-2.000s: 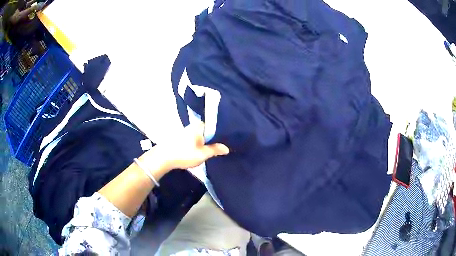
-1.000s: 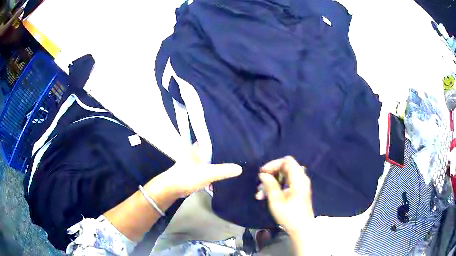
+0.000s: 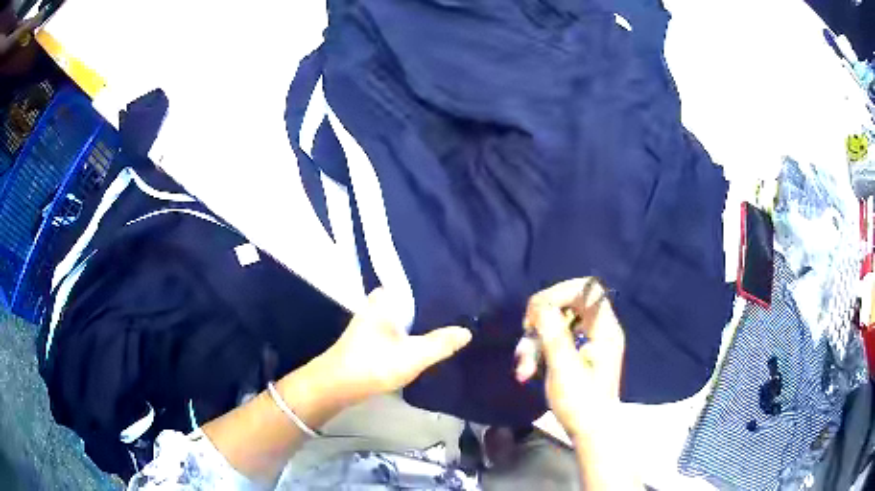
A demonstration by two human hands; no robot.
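A large navy garment (image 3: 576, 192) with a white side stripe lies spread in front of me. My left hand (image 3: 398, 350) is at its near left edge, the thumb lying on top of the cloth and the other fingers hidden at or under the edge. My right hand (image 3: 576, 360) is over the near part of the garment, fingers curled around a small tool, seemingly thread snips (image 3: 579, 338). Yellow and blue touches show between the fingers. The tool is mostly hidden, and whether it touches the cloth cannot be told.
A darker navy pile (image 3: 192, 297) with white stripes lies at left, beside a blue plastic crate (image 3: 58, 192). At right are a phone (image 3: 756, 253), clear plastic bags (image 3: 811, 225) and striped cloth (image 3: 720, 422) bearing small black trims (image 3: 770, 388). The white tabletop (image 3: 221, 86) extends behind.
My right hand has come into view with the small tool and moved slightly right. My left thumb still lies over the garment's near edge. The whole view has shifted.
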